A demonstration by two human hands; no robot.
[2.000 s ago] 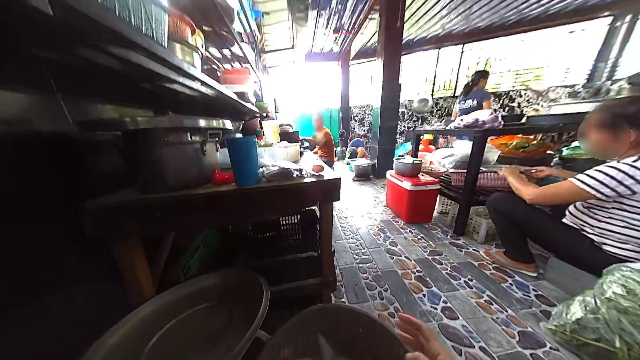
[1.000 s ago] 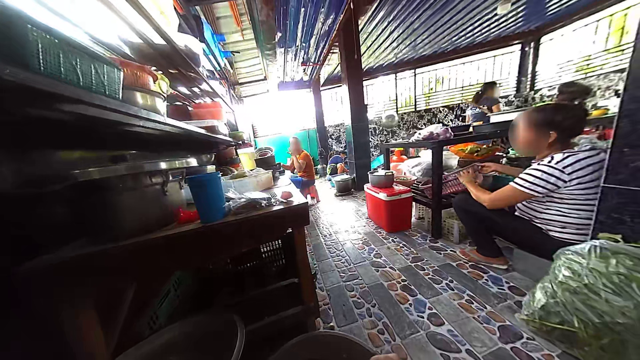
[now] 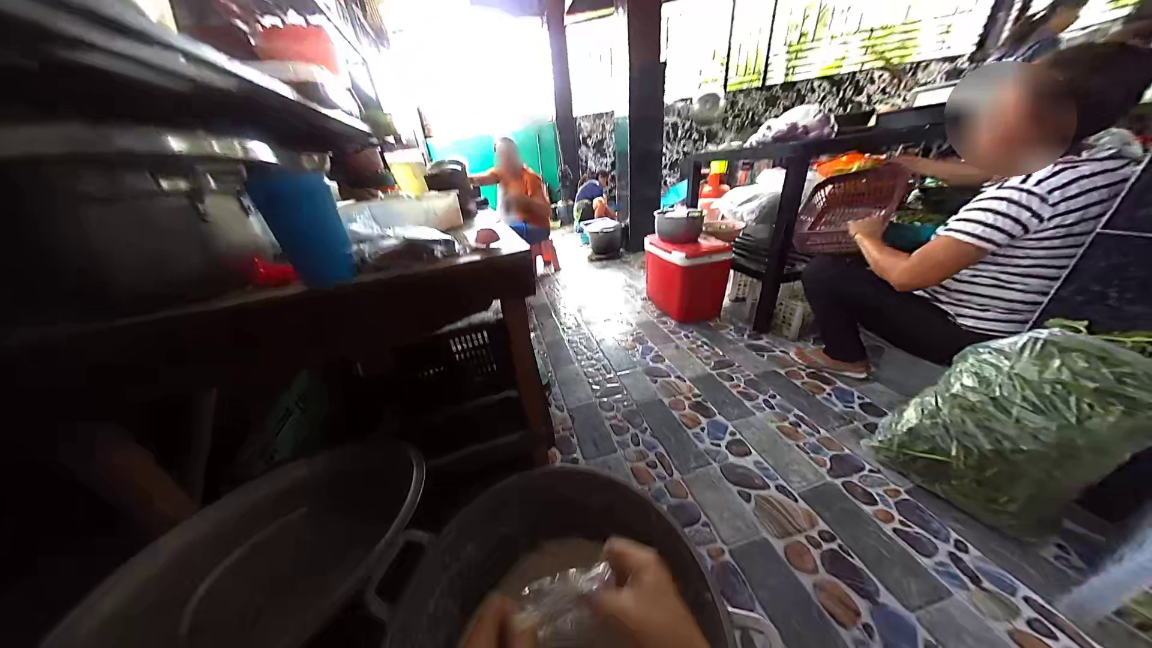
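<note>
Low in the view, a clear plastic bag [image 3: 562,594] is held between my two hands over a deep dark metal pot [image 3: 477,517]. My right hand [image 3: 643,594] grips the bag's right side, with its fingers bent. At the bag's left side is my left hand [image 3: 499,623], partly cut off by the lower edge of the view. Something pale brown lies inside the pot, blurred and partly hidden by the bag. A second wide metal pot [image 3: 297,531] stands just to the left, close to the first one's handle.
On the left, a wooden table [image 3: 432,288] holds a blue plastic cup [image 3: 301,225] and a large pot [image 3: 108,234]. A red cooler [image 3: 688,279] stands ahead. At right, a crouching person [image 3: 1017,243] holds a pink plastic basket [image 3: 850,202] near a bag of leafy greens [image 3: 1026,423].
Both my hands and the clear bag have come into view over the pot. The person at right now holds up the pink basket. The view has shifted.
</note>
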